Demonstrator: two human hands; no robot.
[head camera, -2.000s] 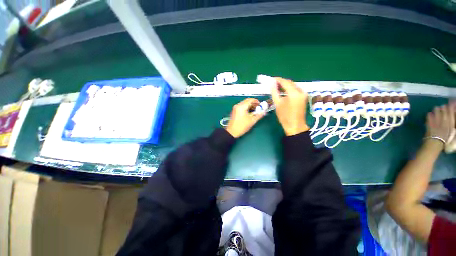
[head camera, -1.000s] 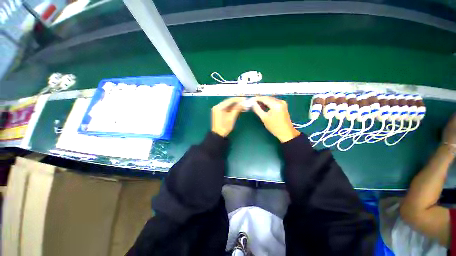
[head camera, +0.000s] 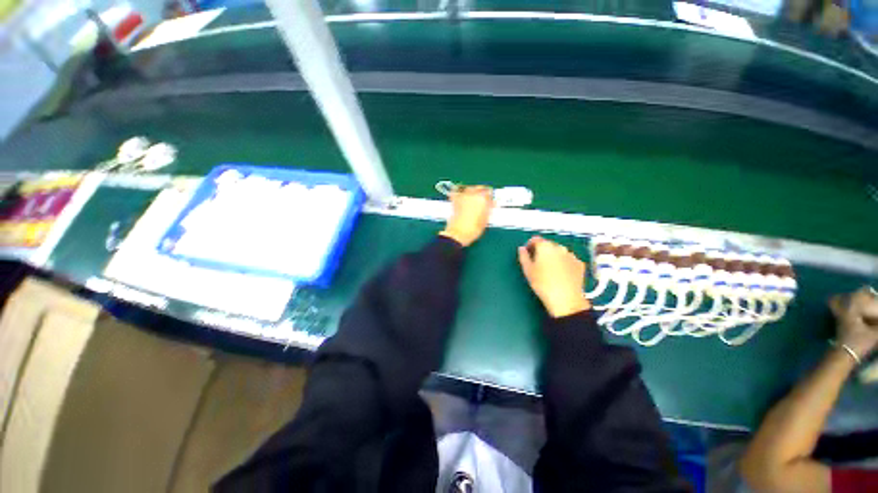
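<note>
My left hand (head camera: 470, 214) is over the pale rail, at a mostly white corded unit (head camera: 512, 196) on the belt side. A white cord loop (head camera: 445, 186) shows left of the fingers. The fingers hide the part between, so I cannot tell whether they hold anything. My right hand (head camera: 555, 276) is over the green bench below the rail, fingers bent and a little apart, with nothing visible in them. A row of units (head camera: 693, 260) with brown middles lies to its right, white cords towards me. A blue tray (head camera: 345, 238) heaped with white pieces (head camera: 265, 226) is at the left.
A white sheet (head camera: 135, 252) lies under the tray. A pale post (head camera: 332, 91) rises from the rail (head camera: 568, 223). White units (head camera: 144, 154) and a red-and-yellow sheet (head camera: 38, 212) are far left. A cardboard carton (head camera: 116, 385) is below. Another person's arm (head camera: 804, 404) is at right.
My hands were together over a small white item; now they are apart. My left hand has reached forward to the rail, and my right hand has drawn back. The view has also shifted.
</note>
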